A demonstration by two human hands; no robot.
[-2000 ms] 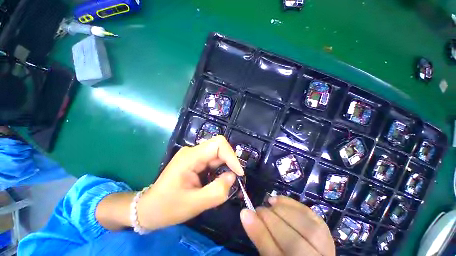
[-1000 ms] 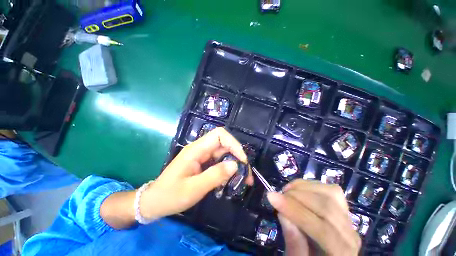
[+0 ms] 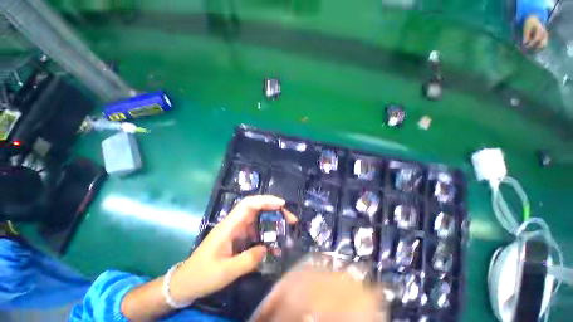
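My left hand, with a beaded bracelet at the wrist, holds a small watch case assembly between thumb and fingers over the left part of the black blister tray. The assembly's face with blue and white parts is turned up. My right hand is at the bottom centre, blurred and close to the camera. Its fingertips and anything in them cannot be made out. Many tray pockets hold similar assemblies; a few at the upper left hold none.
A grey block, a fine-tipped tool and a blue tool lie left. Loose assemblies lie beyond the tray. A white charger with cable, a fan and a dark phone are right. Another person's hand shows top right.
The view has tilted up and shows more of the bench. The assembly in my left hand now shows its face. My right hand has moved nearer the camera and blurred; the tweezers no longer show clearly.
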